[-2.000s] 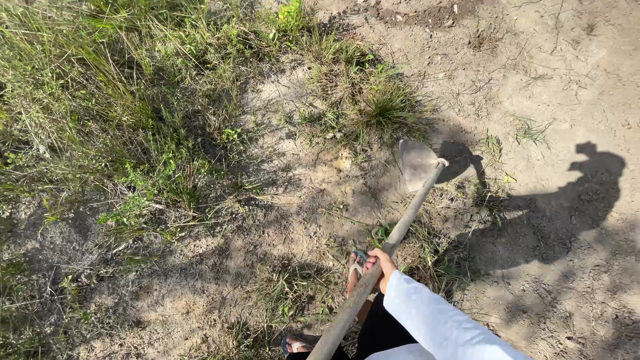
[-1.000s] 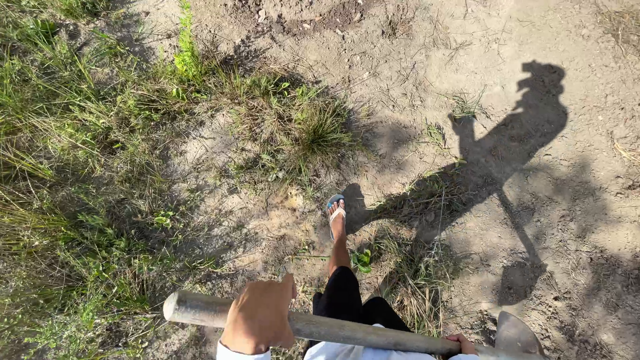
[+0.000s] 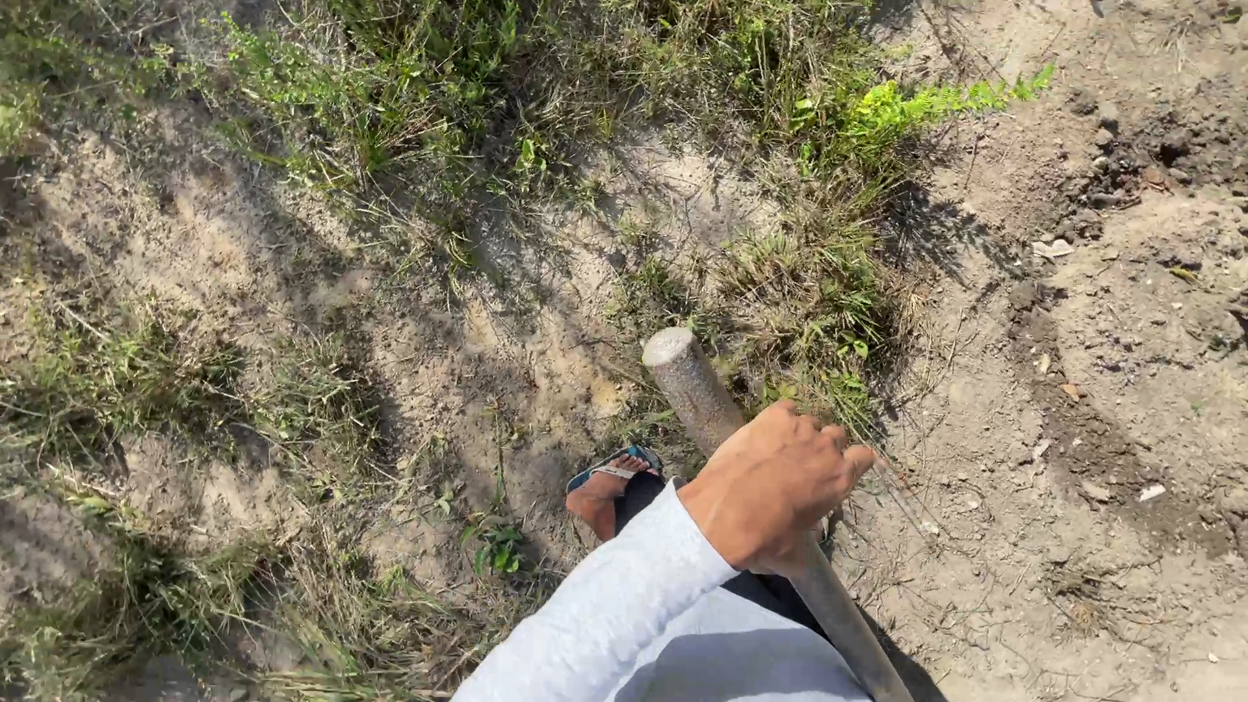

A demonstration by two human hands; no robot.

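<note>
My left hand (image 3: 780, 487), in a light sleeve, is closed around the thick wooden handle (image 3: 694, 390) of a hoe, a little below its blunt butt end. The butt points up and to the left in the view. Below the hand the handle runs down and to the right past dark clothing and leaves the frame at the bottom. Neither the hoe's blade nor my right hand is in view. A foot in a flip-flop (image 3: 624, 468) stands on the soil just left of the handle.
Grass tufts (image 3: 829, 283) grow beyond the butt, with denser weeds (image 3: 409, 107) at the upper left. A small green plant (image 3: 497, 544) stands near the foot. Loose dark soil (image 3: 1121, 185) lies at the upper right, and cut-looking dry grass (image 3: 370, 634) at the lower left.
The hoe's blade, out ahead two seconds ago and at the lower right one second ago, has left view. The handle has swung from lying across to slanting. My right hand has left view. The view has turned.
</note>
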